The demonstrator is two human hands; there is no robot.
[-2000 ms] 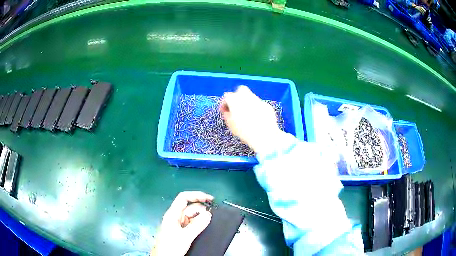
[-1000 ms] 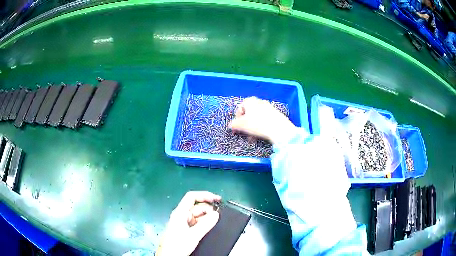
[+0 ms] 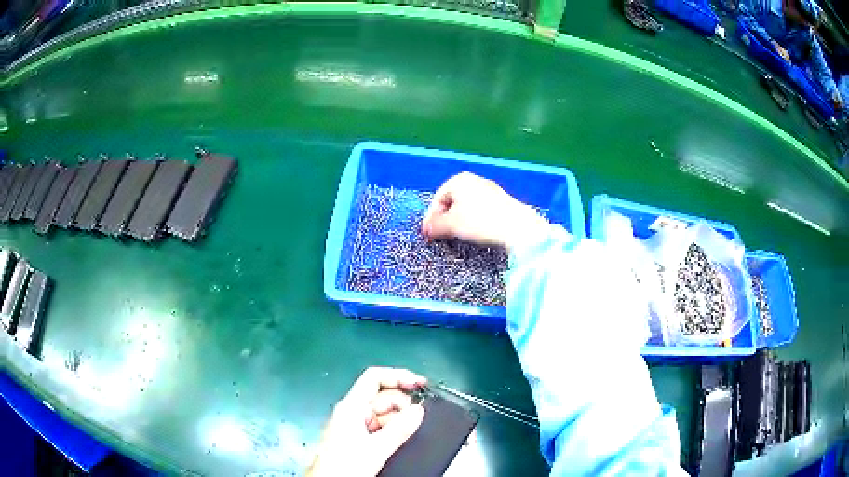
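Note:
My left hand holds a flat black housing by its upper left corner at the bottom of the view. My right hand is over the heap of thin silver pins in the large blue bin. Its fingertips are bent together at the pins; whether they hold a pin is too small to tell. Thin silver tweezers lie on the bench, touching or beside the housing's upper edge, and run under my right sleeve.
A middle blue bin holds a clear bag of small metal bits. A smaller blue bin stands at its right. Black housings stand at lower right. Dark slabs lie in rows at left on the green bench.
The whole view has shifted, so bins and rows appear slightly further right and lower. My right hand stays over the pins, its fingers moving among them. My left hand still holds the housing.

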